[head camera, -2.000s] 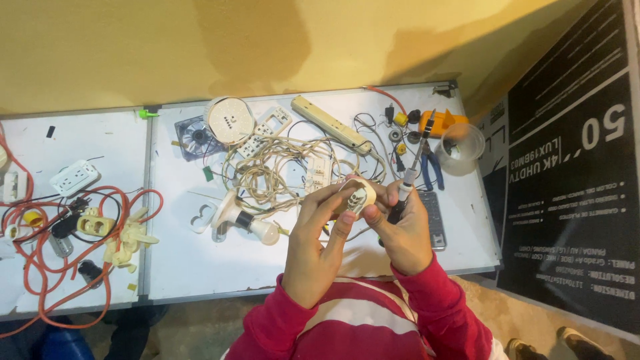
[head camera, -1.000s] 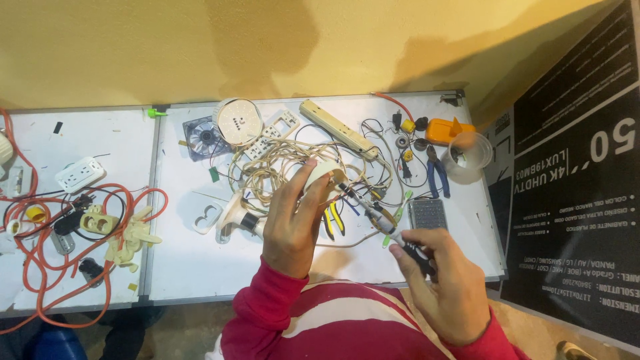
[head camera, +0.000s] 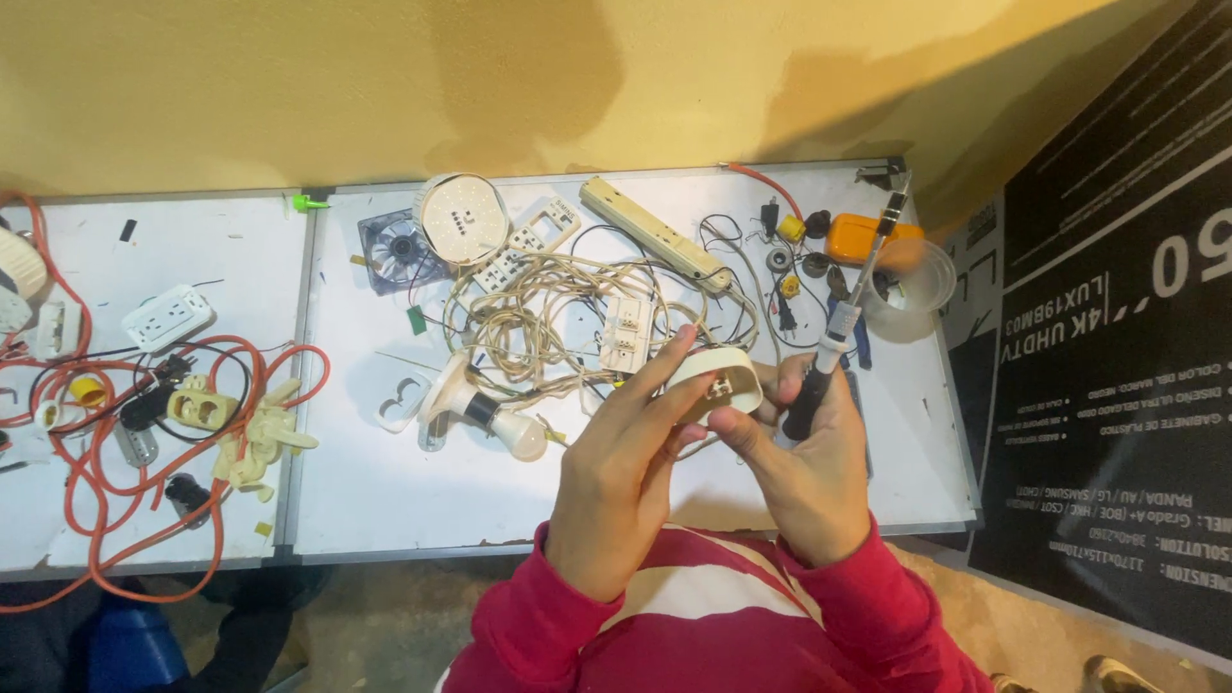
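Observation:
My left hand (head camera: 626, 462) holds a cream plastic electrical housing (head camera: 741, 377), its open side with metal contacts tilted toward me. My right hand (head camera: 818, 452) has a screwdriver (head camera: 847, 318) with a black grip and long metal shaft between palm and fingers, pointing up and away. The right thumb touches the housing's lower rim. Beyond the hands lie a tangle of beige cable (head camera: 520, 318) and a white outlet block (head camera: 626, 332). A light bulb (head camera: 520, 435) in a holder lies left of my left hand.
Along the wall side are a clear fan (head camera: 399, 250), a round LED lamp panel (head camera: 465, 221), a power strip (head camera: 654, 231), an orange case (head camera: 852, 239) and a clear plastic cup (head camera: 914, 279). Orange cable (head camera: 217, 481) covers the left table. A large black printed box (head camera: 1107, 385) stands at right.
My right hand has moved from lower right up to the housing, and the screwdriver now points away from me. The housing has been turned so its inside faces me.

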